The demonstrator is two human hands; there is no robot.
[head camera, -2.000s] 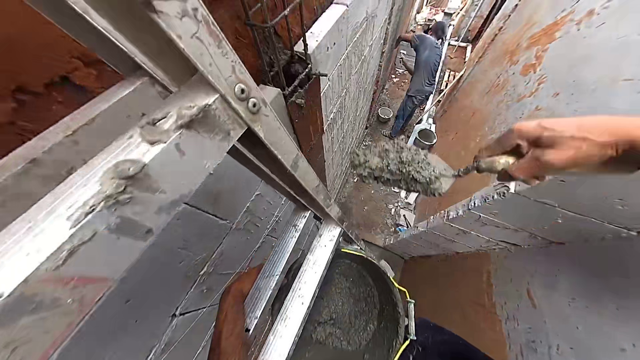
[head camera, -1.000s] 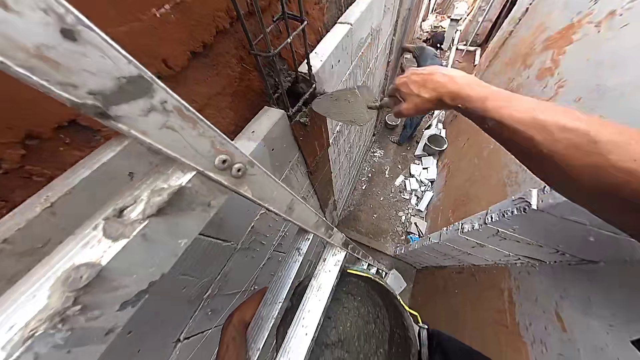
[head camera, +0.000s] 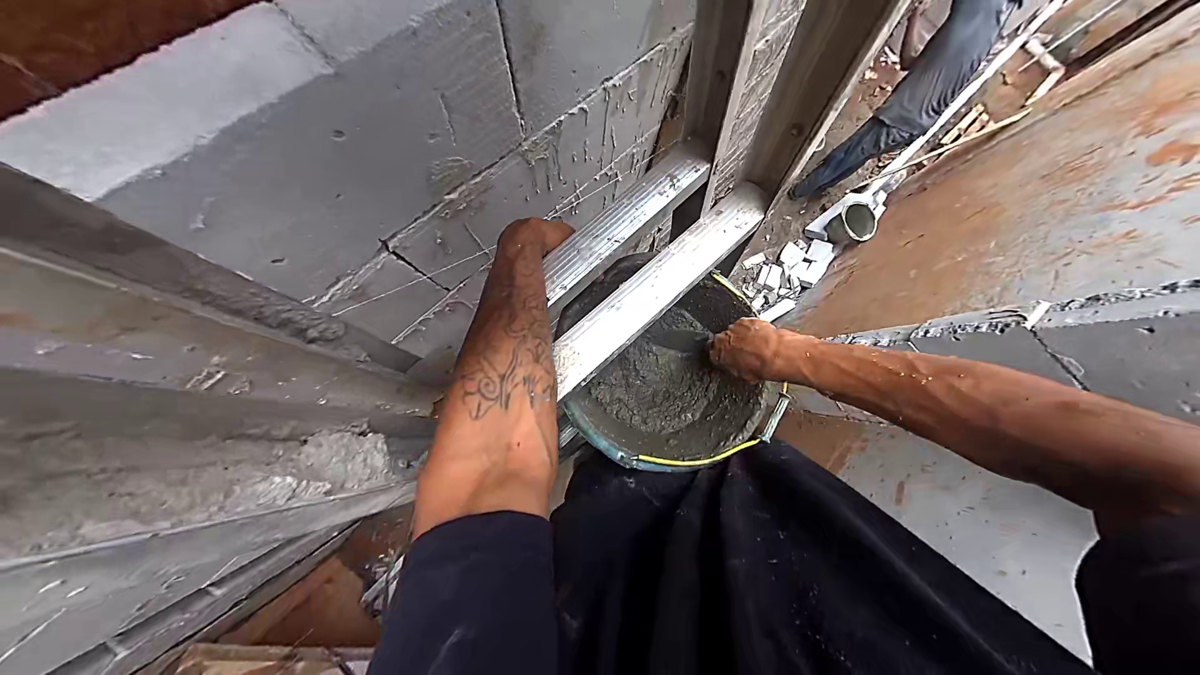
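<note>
A round bucket (head camera: 600, 437) of wet grey mortar (head camera: 647, 389) stands between my body and two parallel metal ladder rungs. My right hand (head camera: 748, 350) is closed around the handle of a trowel, inside the bucket's right side; the trowel's blade (head camera: 680, 339) lies partly in the mortar. My left hand (head camera: 542, 232) is at the far side of the left metal rung (head camera: 623, 225), near the block wall; its fingers are mostly hidden behind the rung. The other metal rung (head camera: 661, 291) crosses over the bucket's mouth.
A grey block wall (head camera: 375, 159) rises on the left. Below at the upper right, a person's legs (head camera: 900, 112) show near a small bucket (head camera: 858, 221) and white rubble (head camera: 792, 272). A low block wall (head camera: 1106, 347) runs along the right.
My right hand has come down with the trowel from near the steel rebar and wall end into the bucket. The view has tilted down strongly.
</note>
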